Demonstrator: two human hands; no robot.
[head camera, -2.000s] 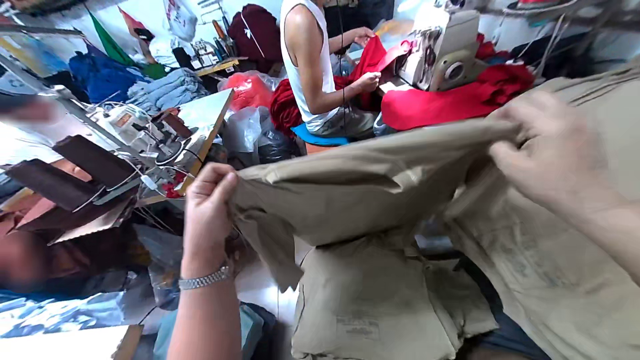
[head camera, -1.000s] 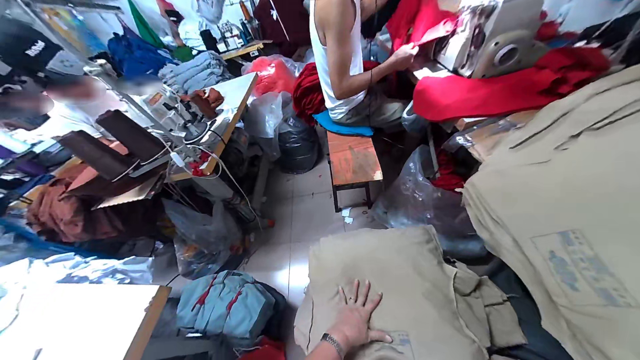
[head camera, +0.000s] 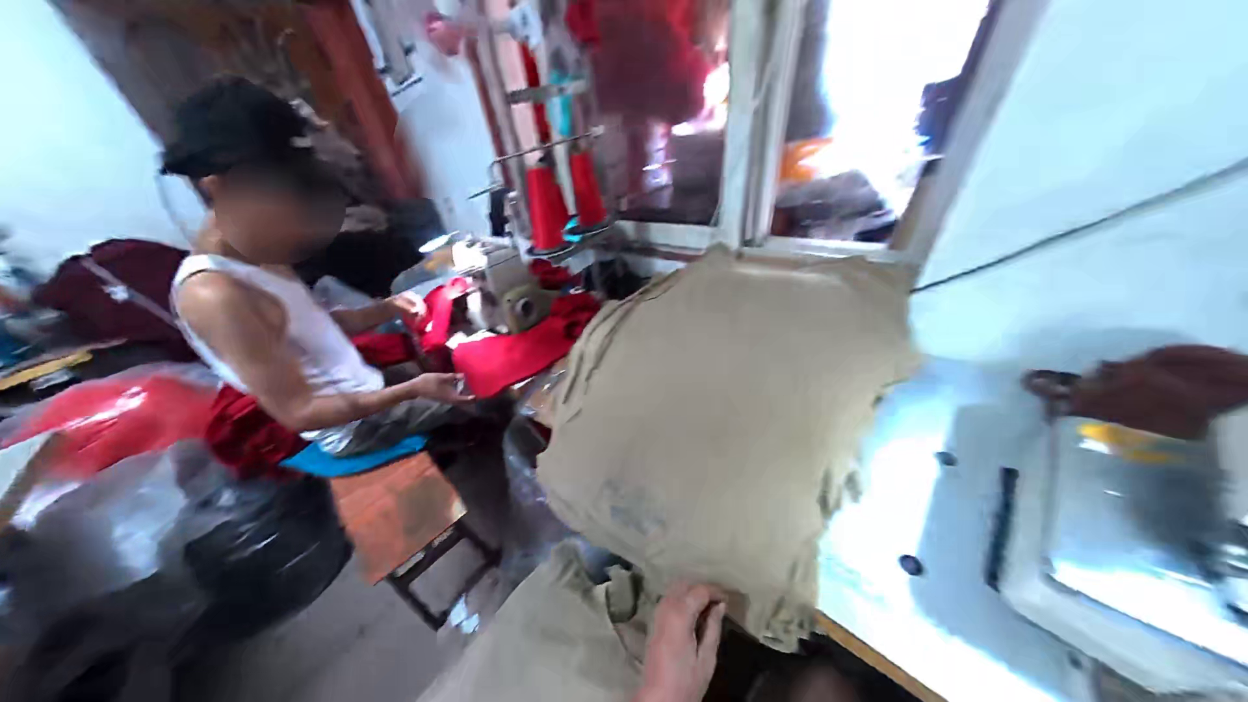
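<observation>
A large stack of khaki cloth pieces (head camera: 731, 409) lies on the white table, with a bluish stamped mark near its lower left. My left hand (head camera: 682, 634) is at the stack's bottom edge, fingers bent and thumb towards the right; blur hides whether cloth is between them. Just left of and below this hand is a second, lower khaki cloth pile (head camera: 546, 639). My right hand cannot be made out; only a dark blur shows at the bottom edge, right of the left hand.
A sewing machine (head camera: 1131, 546) stands on the white table (head camera: 877, 585) at right. A co-worker in a white tank top (head camera: 302, 341) sits at left, handling red cloth (head camera: 517, 356) at another machine. Near them are an orange-topped stool (head camera: 400, 512) and plastic bags (head camera: 263, 536).
The view has swung right. Two seconds ago both hands held a khaki piece up; one second ago my left hand lay spread on the lower pile. Now it is at the larger stack's edge.
</observation>
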